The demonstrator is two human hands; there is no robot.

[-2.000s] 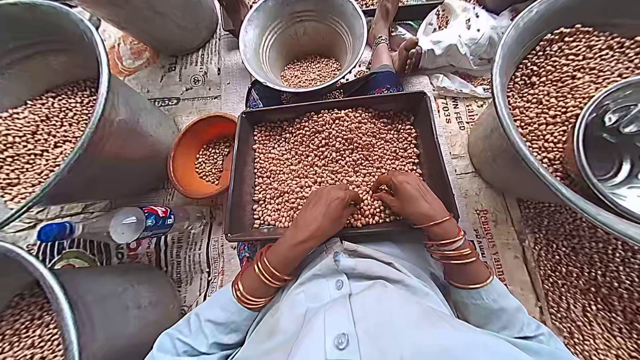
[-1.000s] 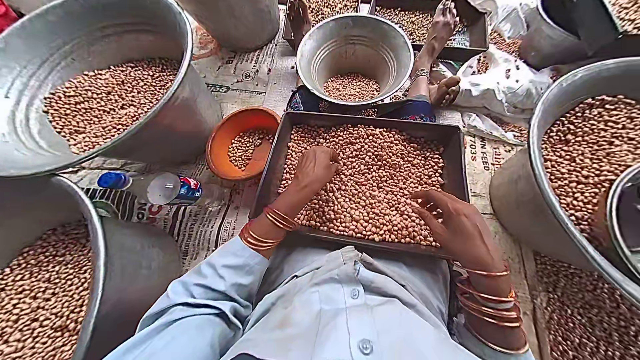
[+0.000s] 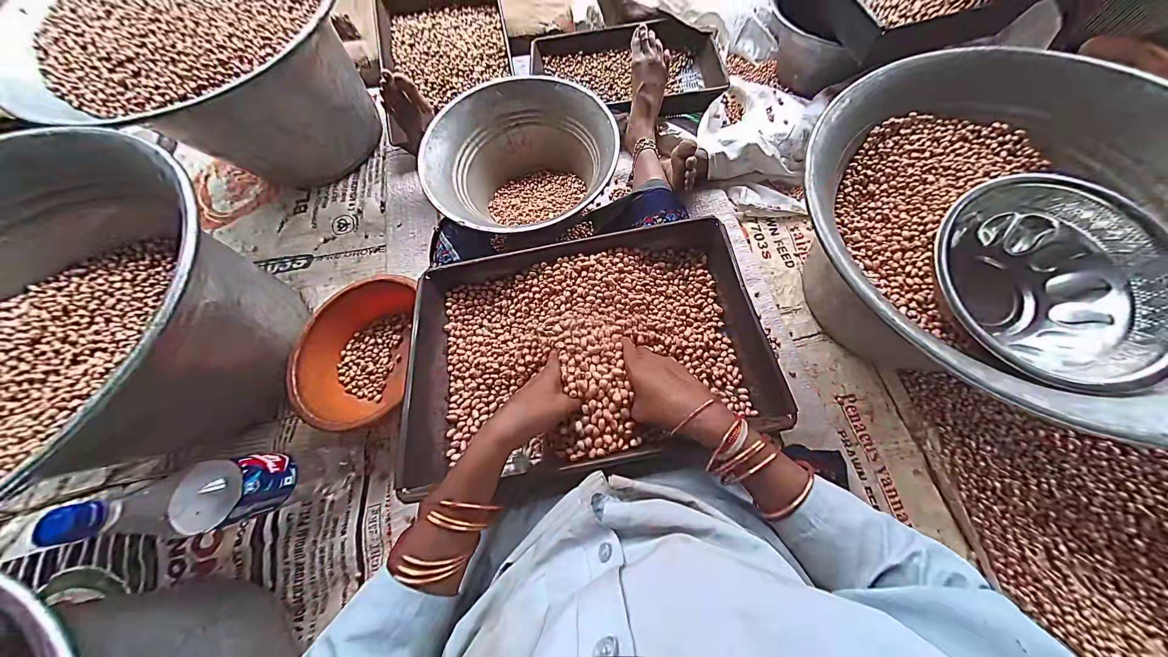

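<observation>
A dark rectangular metal tray (image 3: pixel 420 365) full of small reddish-brown nuts or beans (image 3: pixel 511 319) lies across my lap. Both hands are sunk into the pile near its front edge. My left hand (image 3: pixel 540 397) is on the left, its fingertips hidden among the nuts. Facing it, my right hand (image 3: pixel 664 383) is cupped with its fingers buried as well. Between them a heap of nuts is gathered, blurred at its top. Some bare tray bottom shows beside my left wrist. Bangles circle both wrists.
An orange bowl (image 3: pixel 315 365) with some nuts touches the tray's left side. Beyond the tray stands a metal bucket (image 3: pixel 456 155). Large metal tubs flank me; the right one (image 3: pixel 821 274) holds a steel bowl (image 3: pixel 1077 283). A plastic bottle (image 3: pixel 155 506) lies at left. Another person's foot (image 3: pixel 649 73) is ahead.
My hands have come together from opposite sides of the tray, and nuts are now heaped between them. The view has shifted.
</observation>
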